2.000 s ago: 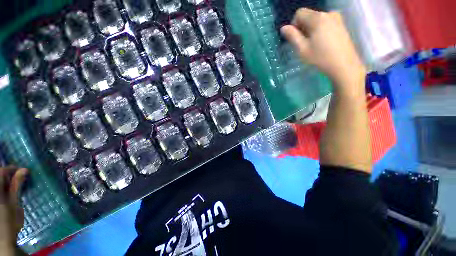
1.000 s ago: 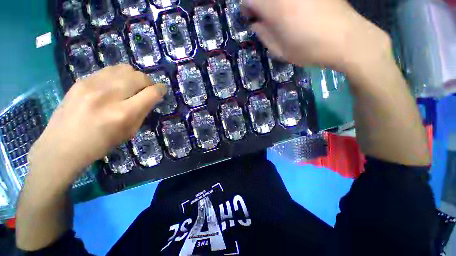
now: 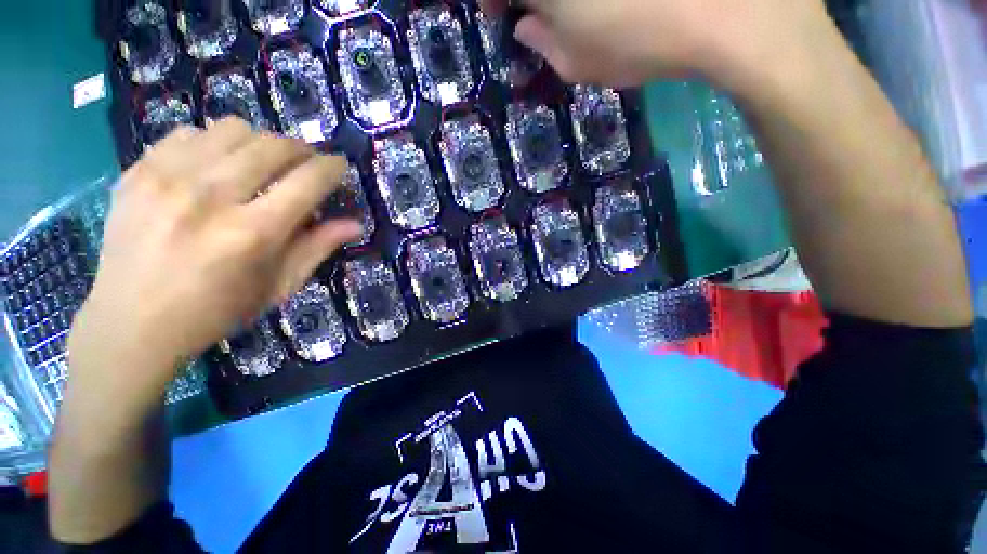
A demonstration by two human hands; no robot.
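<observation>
The black tray (image 3: 476, 325) lies in front of me and holds rows of clear-silver oval units (image 3: 473, 162) with dark round centres. My left hand (image 3: 222, 227) is over the left part of the tray, palm down, thumb and fingertips apart beside a unit in the second row from the front. It hides several units. My right hand (image 3: 606, 38) is at the top edge of the picture, over a unit at the tray's right side. Its fingertips are partly cut off and blurred, so I cannot tell whether they hold a small part.
A clear blister tray (image 3: 49, 298) with dark square parts lies to the left. Another clear tray (image 3: 720, 152) lies to the right on the green mat (image 3: 49, 141). A white label (image 3: 89, 91) is on the mat. A red crate (image 3: 768, 325) stands below the bench edge.
Both hands came in over the black tray from its sides. Since one second ago, my left thumb and fingers have spread apart, and my right hand has shifted slightly.
</observation>
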